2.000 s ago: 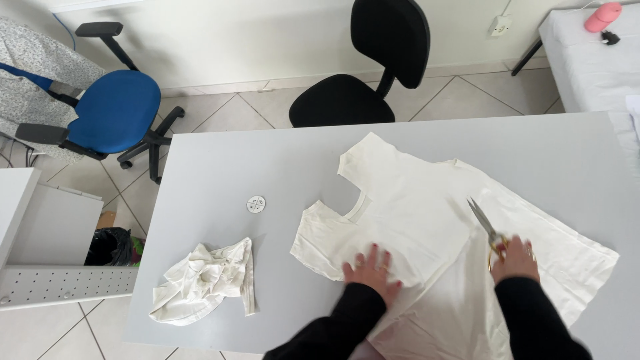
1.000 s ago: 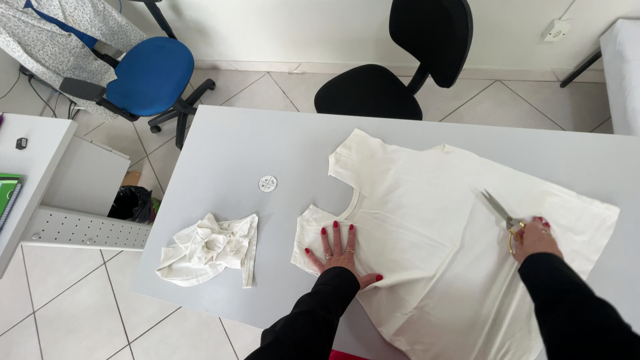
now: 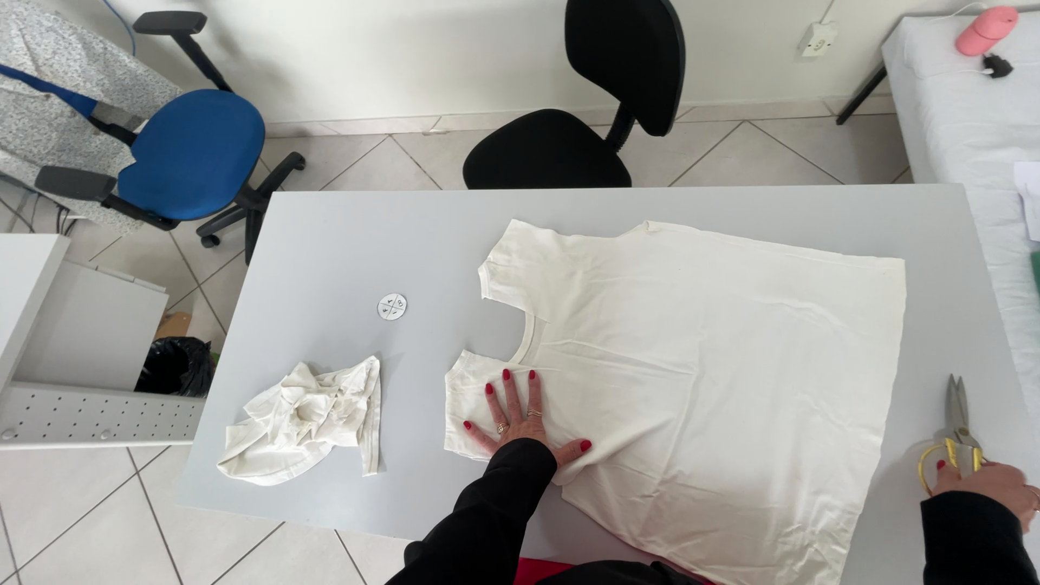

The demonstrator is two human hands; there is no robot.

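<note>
A cream fabric garment with short sleeves and a scooped neckline (image 3: pixel 715 349) lies spread on the grey table (image 3: pixel 325 244). My left hand (image 3: pixel 520 414) presses flat on it below the neckline, fingers spread, holding nothing. At the table's right side, beyond the garment's hem, my right hand (image 3: pixel 983 483) is on the yellow handles of metal scissors (image 3: pixel 959 410); the blades point away from me, their tips slightly parted. A crumpled heap of cream fabric (image 3: pixel 309 418) rests at the left, and a small round white disc with markings (image 3: pixel 392 306) lies above it.
A black chair (image 3: pixel 548 150) stands behind the table's far edge, and a blue office chair (image 3: pixel 195 154) at the far left. A white cabinet (image 3: pixel 89 325) and a black-lined bin (image 3: pixel 175 366) are on the left. On the right, a white-covered surface (image 3: pixel 942 97) holds a pink object (image 3: pixel 985 31).
My right hand and the scissors have moved right, from over the garment to the table beside its hem. The garment's right part is spread flatter. My left hand stays on the garment.
</note>
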